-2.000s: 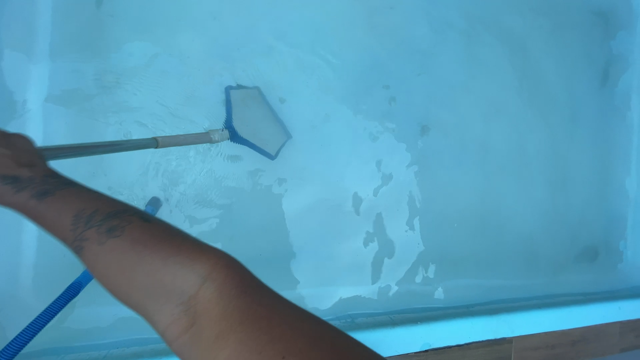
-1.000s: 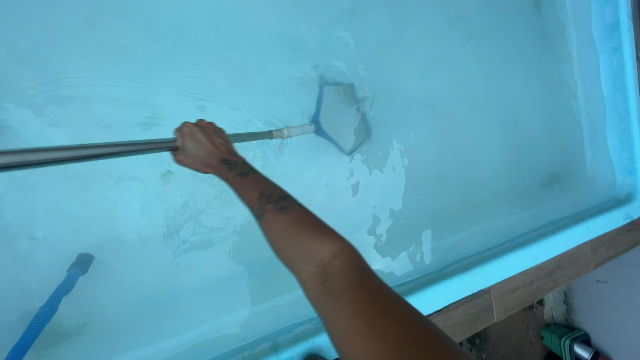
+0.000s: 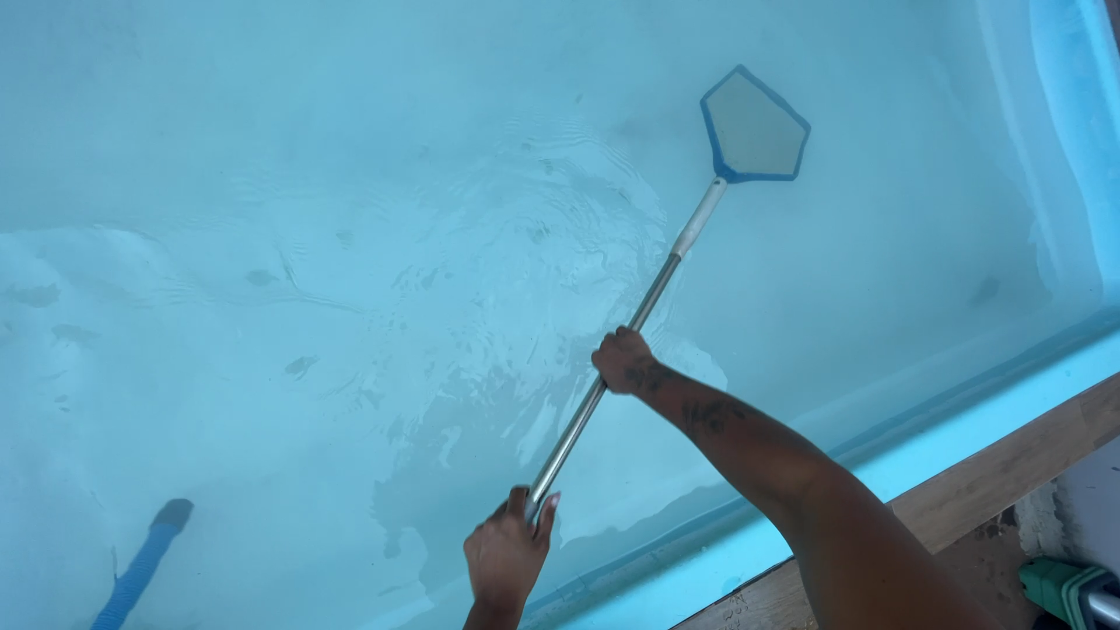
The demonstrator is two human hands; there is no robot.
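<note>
A pool skimmer net point(image 3: 758, 131) with a blue five-sided frame and pale mesh lies in the water at the upper right, on a metal pole point(image 3: 654, 293) with a white sleeve near the net. My right hand point(image 3: 623, 359) is closed around the middle of the pole, over the water. Lower down, my left hand point(image 3: 507, 556) grips the pole near its visible lower end, with the thumb along the pole's right side. Anything of the pole beyond that hand is hidden.
A blue ribbed hose point(image 3: 136, 573) with a dark end sits in the water at the lower left. The light blue pool wall point(image 3: 989, 376) and a wood-look edge point(image 3: 1006, 451) cross the lower right. A green and grey object point(image 3: 1063, 586) is in the bottom right corner.
The skimmer pole has swung from nearly level to a steep slant, its net now farther up and right. My left hand has come into view on the pole. The view has shifted.
</note>
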